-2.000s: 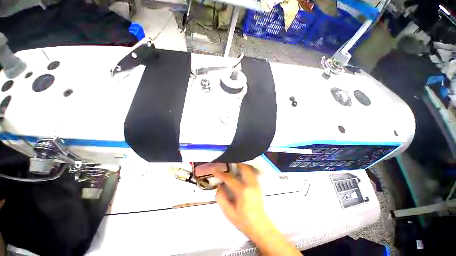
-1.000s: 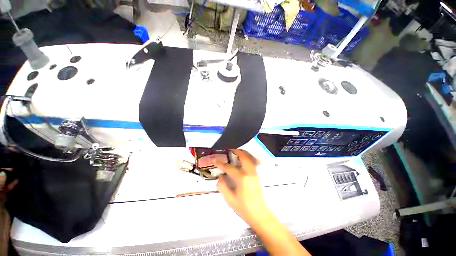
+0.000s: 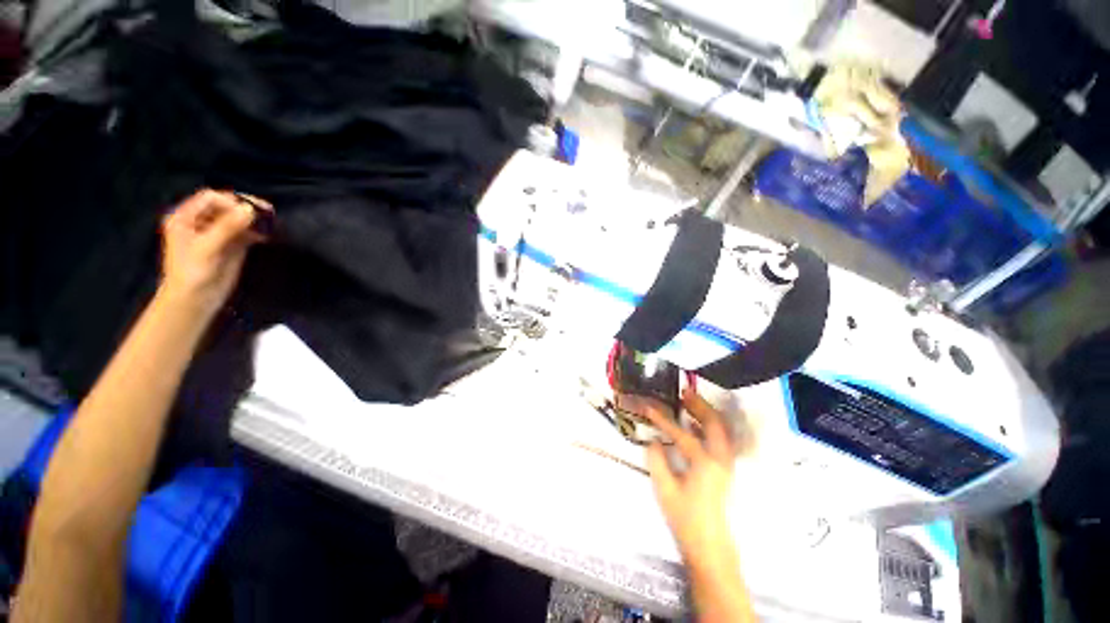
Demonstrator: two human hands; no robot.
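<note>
The black garment [image 3: 353, 231] lies heaped left of the sewing machine [image 3: 876, 329], its near corner on the white bed beside the presser foot [image 3: 517, 319]. My left hand [image 3: 209, 243] pinches the garment's fabric at the left, raised over the heap. My right hand [image 3: 696, 456] is on the bed below the machine arm, fingers spread at the brown block-like item [image 3: 645, 380], which has red edging. Whether the fingers grip it cannot be told. Small metal snips [image 3: 618, 420] seem to lie beside it.
Two black elastic bands [image 3: 682, 282] wrap the machine arm. The control panel [image 3: 895, 432] is right of my right hand. A ruler scale [image 3: 402, 487] runs along the bed's front edge. A blue item [image 3: 183, 535] hangs below left. A blue crate [image 3: 852, 201] stands behind the machine.
The view has swung left, so the machine shows further right and tilted. My left hand and forearm are now in full view, with fabric pinched. My right hand stays by the brown item.
</note>
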